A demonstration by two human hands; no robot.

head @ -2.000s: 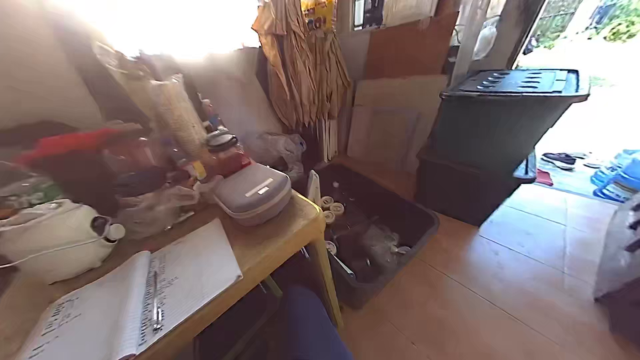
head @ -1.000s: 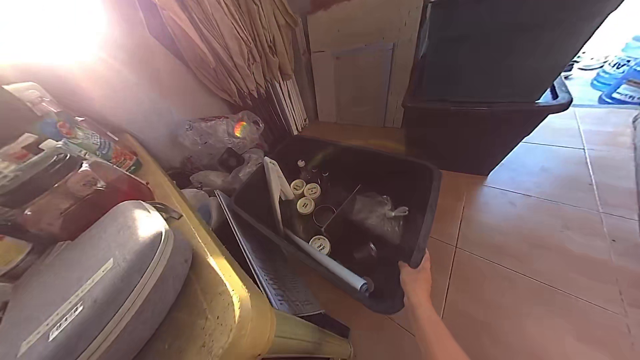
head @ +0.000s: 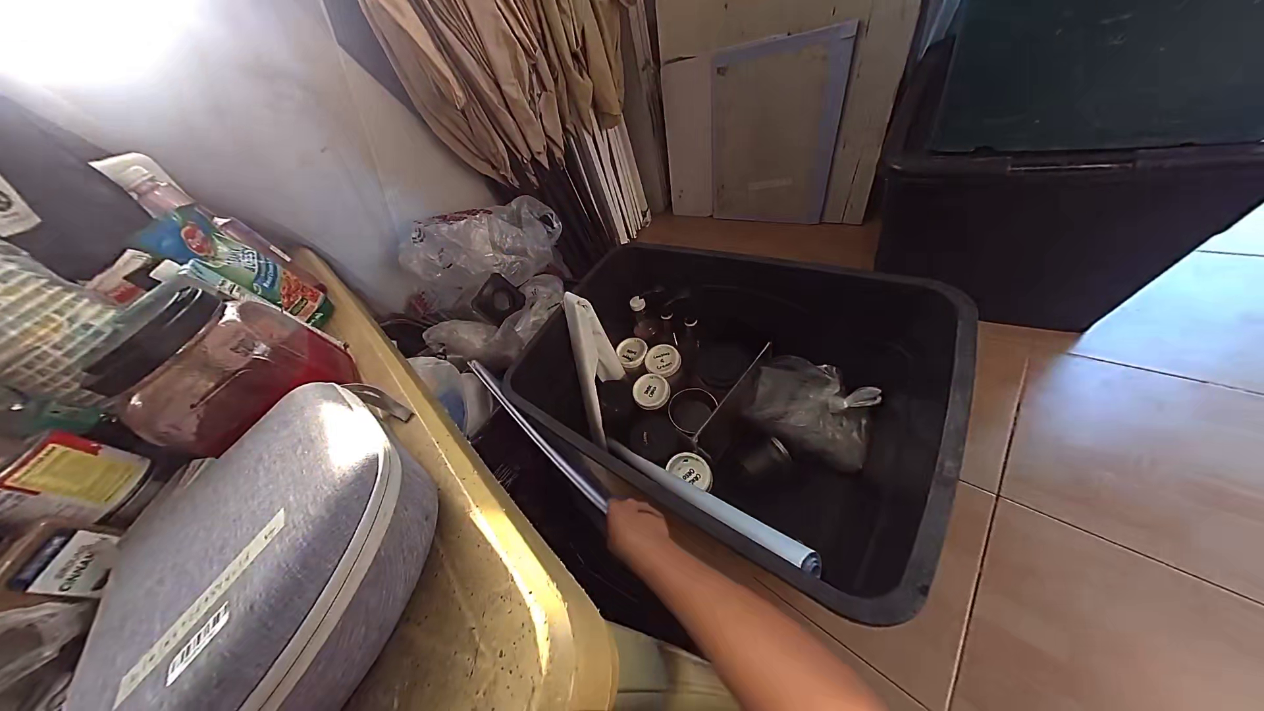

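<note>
My right hand (head: 637, 525) reaches in from the bottom and is closed on the edge of a thin dark flat panel (head: 543, 441), possibly a closed laptop, that stands between the table and the bin. Just beyond it sits a large black plastic bin (head: 950, 434). Several jars with white lids (head: 651, 391), small bottles (head: 642, 324), a tied clear plastic bag (head: 815, 410), a white board (head: 591, 346) and a light blue roll (head: 721, 509) lie inside the bin. My left hand is not in view.
A yellow-edged table (head: 494, 553) at left holds a grey zip case (head: 247, 553), a red-filled jar (head: 237, 365) and packets. Plastic bags (head: 484, 247) lie by the wall near folded brown umbrellas (head: 494, 79). Stacked dark bins (head: 1007, 227) stand right of a leaning board (head: 775, 128).
My right hand has left the near rim of the black bin and moved left to the thin panel, which it now holds by the edge. The panel stands more upright than one second ago.
</note>
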